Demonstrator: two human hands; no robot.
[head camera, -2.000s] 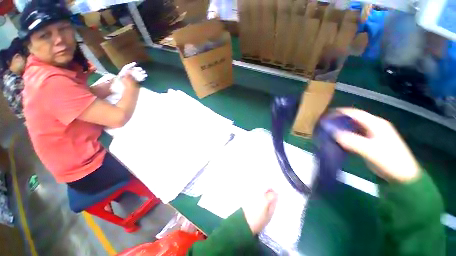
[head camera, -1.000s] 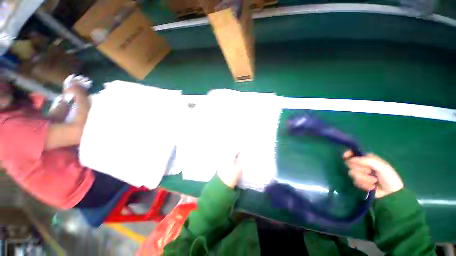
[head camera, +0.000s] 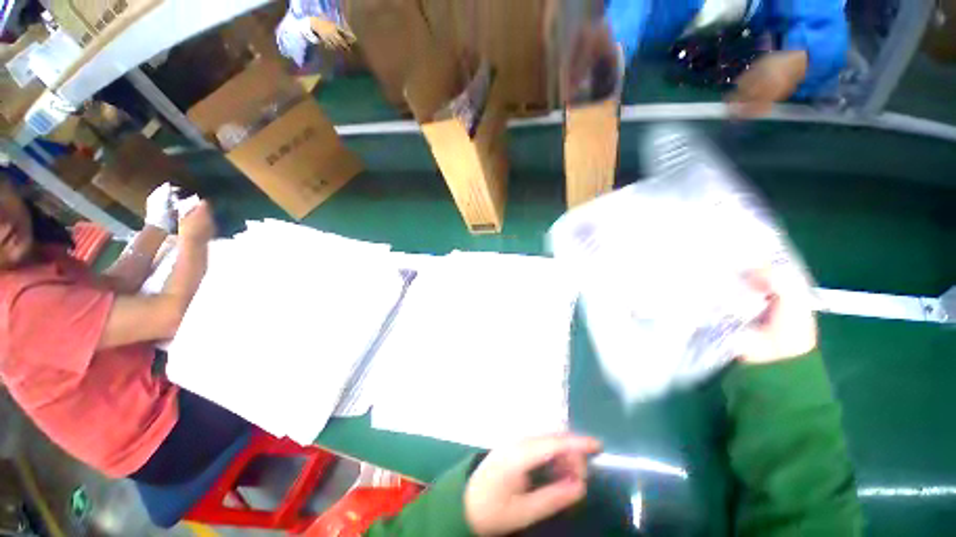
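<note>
My right hand (head camera: 781, 315) grips a puffy, whitish see-through bag (head camera: 676, 273) by its right side and holds it above the green bench. The bag is blurred, and I cannot tell whether anything is inside. My left hand (head camera: 533, 485) is low in the middle at the bench's front edge, with fingers bent, a gap to the thumb, and nothing in it. A stack of white sheets or bags (head camera: 477, 351) lies in front of it, and a second white stack (head camera: 288, 325) lies further left.
A person in a coral shirt (head camera: 73, 357) sits at the left on a red stool (head camera: 257, 482). Brown cartons (head camera: 294, 157) stand across the conveyor, two narrow ones upright (head camera: 466, 173). A person in blue sleeves (head camera: 818, 42) is across the line. A red plastic bag (head camera: 362, 509) hangs below.
The dark neckband device that my right hand held is no longer visible; that hand now holds the whitish bag, further up. My left hand has moved off the white stack towards the bench's front edge.
</note>
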